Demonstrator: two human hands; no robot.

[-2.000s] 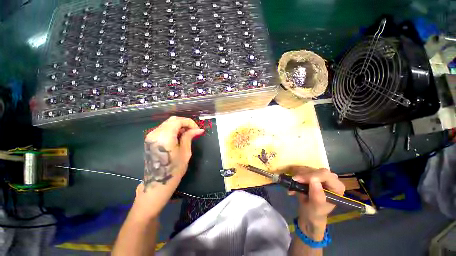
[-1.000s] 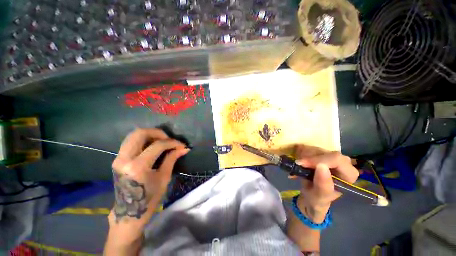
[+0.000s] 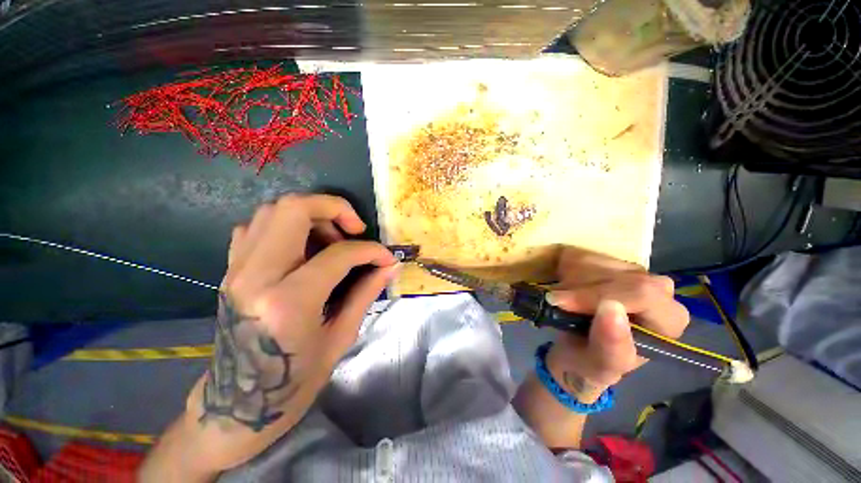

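Note:
My right hand (image 3: 609, 311) holds the soldering iron (image 3: 543, 308) by its black grip, with its thin tip pointing left over the front edge of the yellow work pad (image 3: 585, 208). The tip ends close beside a small dark component (image 3: 405, 253) at the pad's left front edge. My left hand (image 3: 302, 283) has thumb and fingertips pinched right at the component's left side; whether they grip it or a wire end is too small to tell. Solder wire (image 3: 113, 259) runs from the left edge to my left hand.
A pile of short red wires (image 3: 250, 113) lies on the green bench, left of the pad. The clear tray's front wall (image 3: 283, 33) is behind. The tan cup (image 3: 633, 38) and black fan (image 3: 802, 75) stand at the right. A dark clump (image 3: 500, 216) lies on the pad.
My left hand has moved from the red wires to the component at the pad's edge. The iron stays by the component. The view has moved closer and the tray has slid mostly out of view.

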